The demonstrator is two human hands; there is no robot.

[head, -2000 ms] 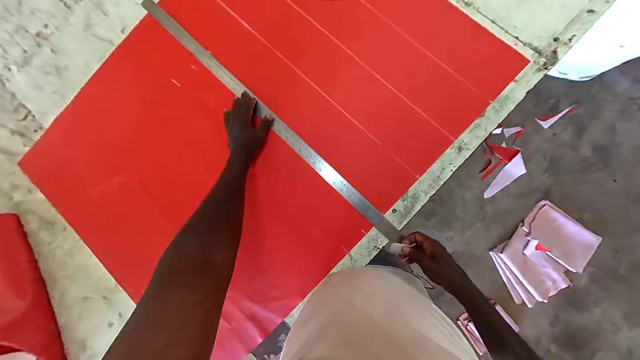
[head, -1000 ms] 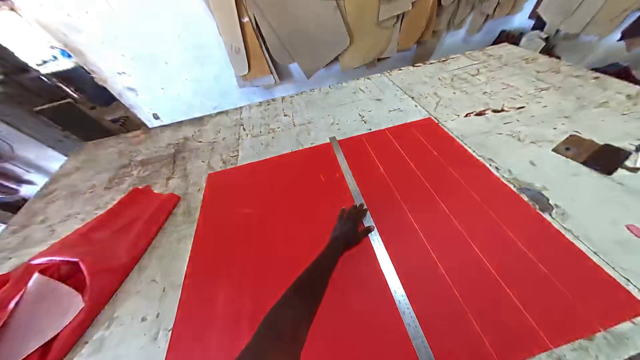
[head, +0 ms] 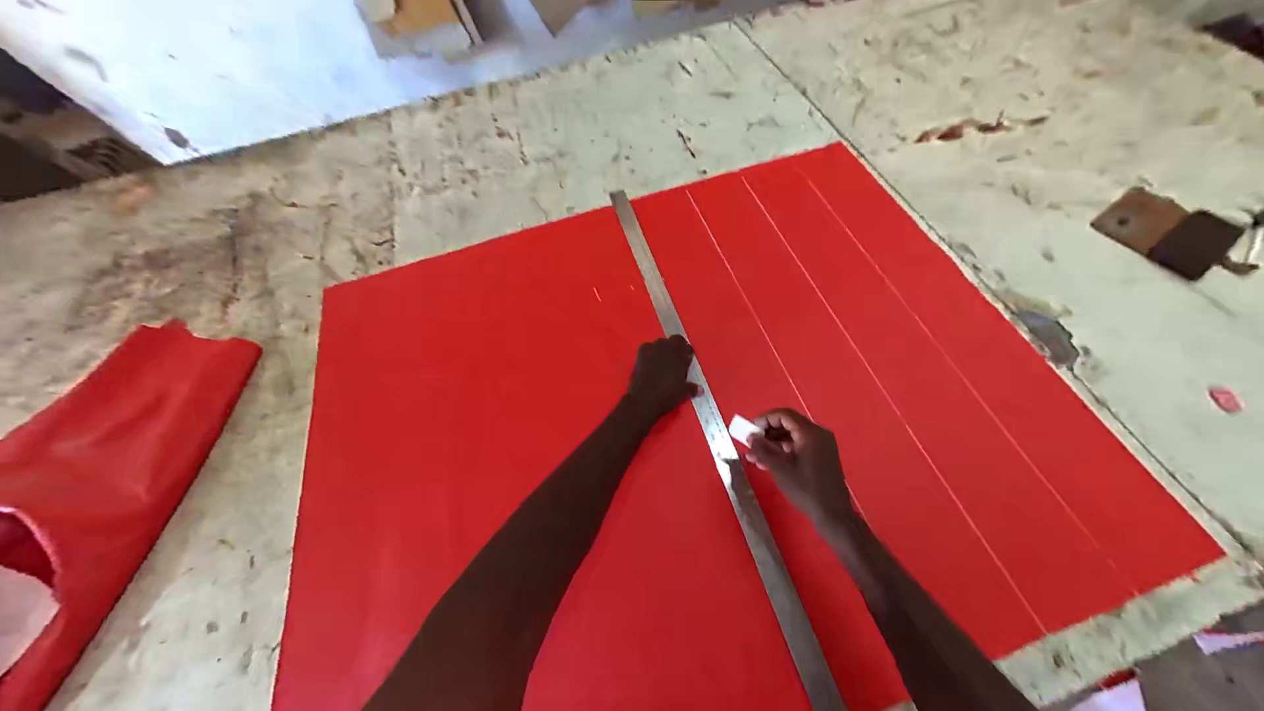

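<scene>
A red sheet of material (head: 444, 444) lies flat on the worktable, with several pale lines drawn on its right part. Across it runs a long metal ruler (head: 770, 573), its far end just past the sheet's back edge. My left hand (head: 664, 377) presses on the ruler near its middle, fingers bent over its left side. Between the thumb and fingers of my right hand (head: 795, 454) is a small white piece, possibly tailor's chalk (head: 745, 431), held at the ruler's right edge.
A folded red material piece (head: 148, 425) with a pale underside lies at the left of the worn worktable (head: 553, 138). At the right are a brown and black object (head: 1170, 232) and a small pink scrap (head: 1224, 399). Pale scraps (head: 1111, 696) lie below the table's near right edge.
My right hand, out of view one second ago, is now beside the ruler with the white piece. My left hand stays on the ruler, its fingers now bent. The view has shifted strongly since two seconds ago.
</scene>
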